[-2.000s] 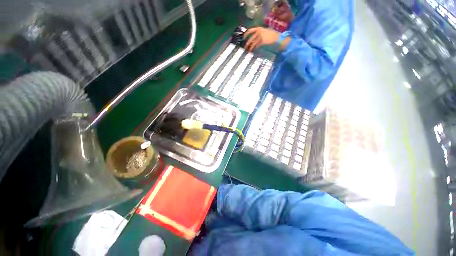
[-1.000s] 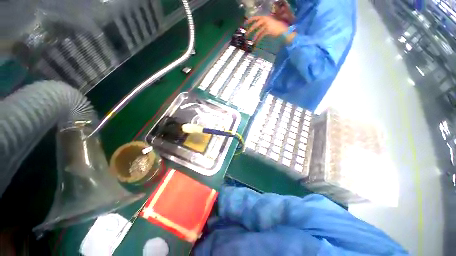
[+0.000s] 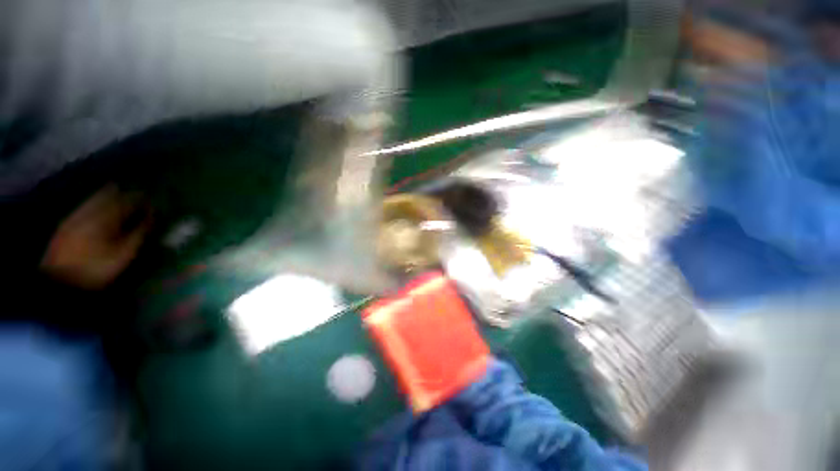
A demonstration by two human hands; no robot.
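The view is strongly blurred. Neither of my hands shows. A blue sleeve at the bottom edge lies beside the red pad (image 3: 428, 340), and its hand is not visible. The round white spot (image 3: 352, 378) is uncovered on the green mat (image 3: 249, 405). The white sheet (image 3: 285, 313) lies left of the pad, with a thin tool between them. The soldering iron's dark handle (image 3: 576, 276) is smeared near the yellow-brown sponge (image 3: 505, 250). A dark lump (image 3: 470, 204) is beside the sponge.
The tip-cleaner pot (image 3: 410, 235) stands behind the pad, near the clear fume hood (image 3: 336, 198). Blister trays (image 3: 635, 322) are at the right. A hand (image 3: 97, 235) and blue sleeve at far left appear to be another person's. Another blue-coated person is at upper right.
The view has swung left and blurred, so the bench things sit farther right. A hand and blue sleeve have appeared at the far left.
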